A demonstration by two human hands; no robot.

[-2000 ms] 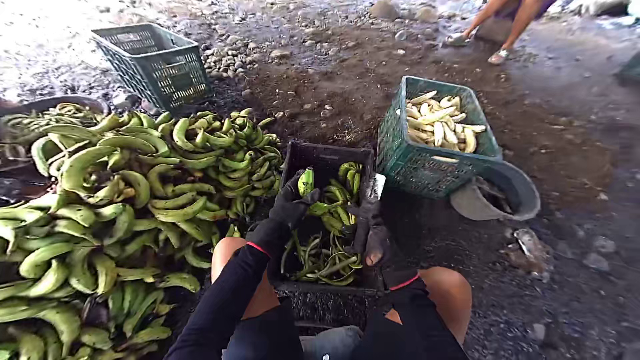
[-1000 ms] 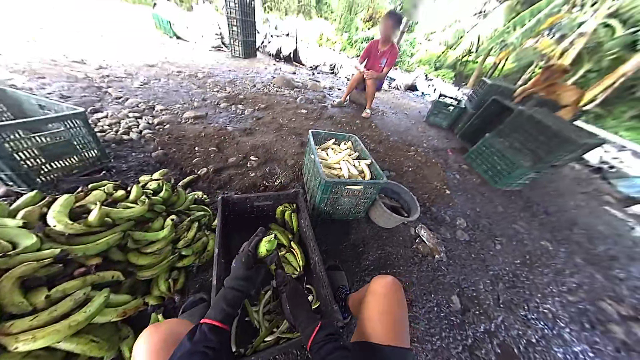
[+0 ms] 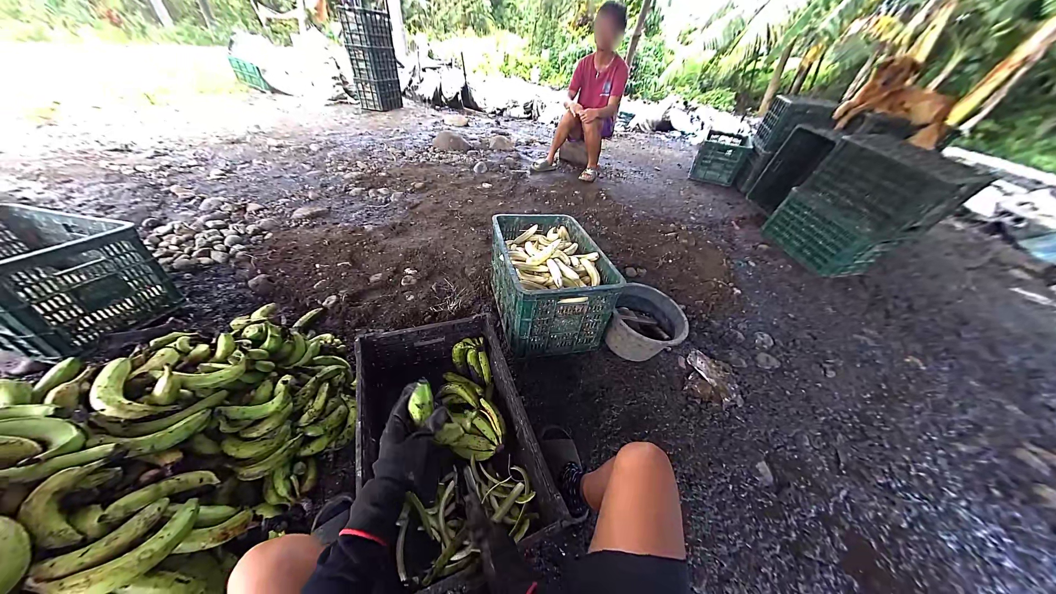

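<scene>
My left hand (image 3: 406, 441), in a black glove, grips a green plantain (image 3: 421, 403) over the dark plastic crate (image 3: 429, 330) between my legs. My right hand (image 3: 495, 540), also gloved in black, is lower in the crate over green peels (image 3: 445, 520); whether it holds anything is hidden. A bunch of green plantains (image 3: 474, 421) lies in the crate just right of my left hand. Left of the crate a large heap of green plantains (image 3: 256, 412) covers the ground. Peeled plantains (image 3: 553, 260) fill a green crate (image 3: 557, 322) beyond the dark one.
A grey tub (image 3: 648, 346) stands beside the green crate. Another green crate (image 3: 82, 285) stands at the left, and several crates (image 3: 858, 198) are piled at the right, with a brown dog (image 3: 899, 99) on top. A person (image 3: 598, 91) sits further back, near stones.
The view has swung up and right since the first frame. Compared with one second ago, my right hand has moved away from the plantain in my left hand, down toward the peels.
</scene>
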